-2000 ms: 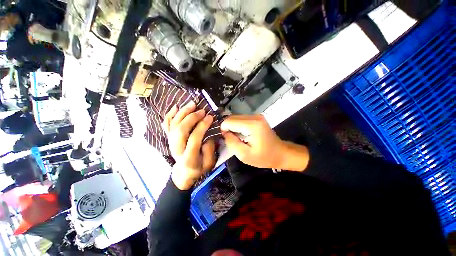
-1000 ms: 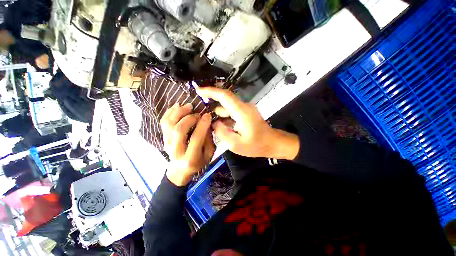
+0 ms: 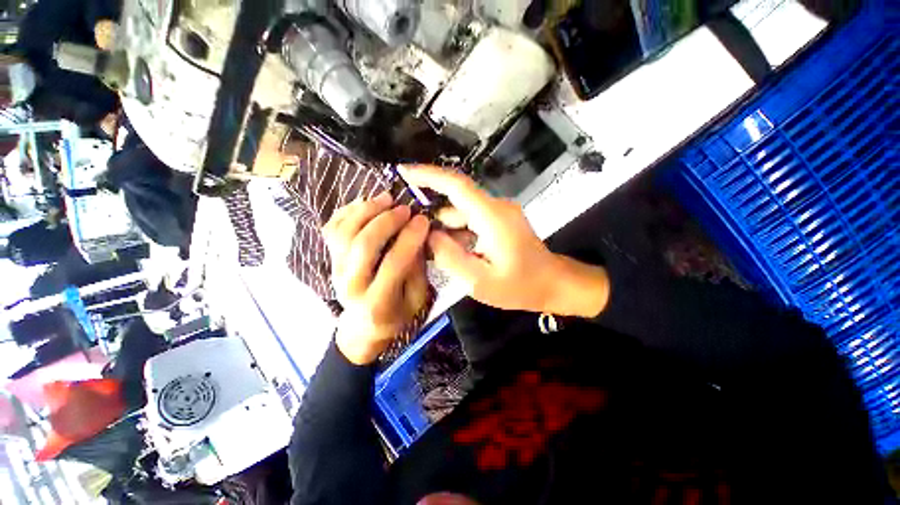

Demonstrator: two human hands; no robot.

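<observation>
A dark brown striped cloth (image 3: 316, 192) lies on the white table, its upper end at the oily off-white sewing machine (image 3: 493, 84). My left hand (image 3: 373, 266) presses and pinches the near edge of this cloth with bent fingers. My right hand (image 3: 503, 247) is close beside it, thumb and fingers pinching the same edge, with the index finger stretched toward the needle area. The needle and presser foot are hard to make out in the dark gap. The fingertips partly hide the held edge.
A narrow striped piece (image 3: 244, 227) lies on the table at the left. A small blue crate (image 3: 397, 414) with striped cloth is below my hands. A large blue crate (image 3: 789, 197) stands at the right. A phone (image 3: 597, 49) lies beside the machine. A white motor housing (image 3: 212, 404) is lower left.
My right index finger has stretched up toward the machine since the first frame, while its thumb stays at the cloth edge. My left hand stays on the cloth. The view has shifted slightly.
</observation>
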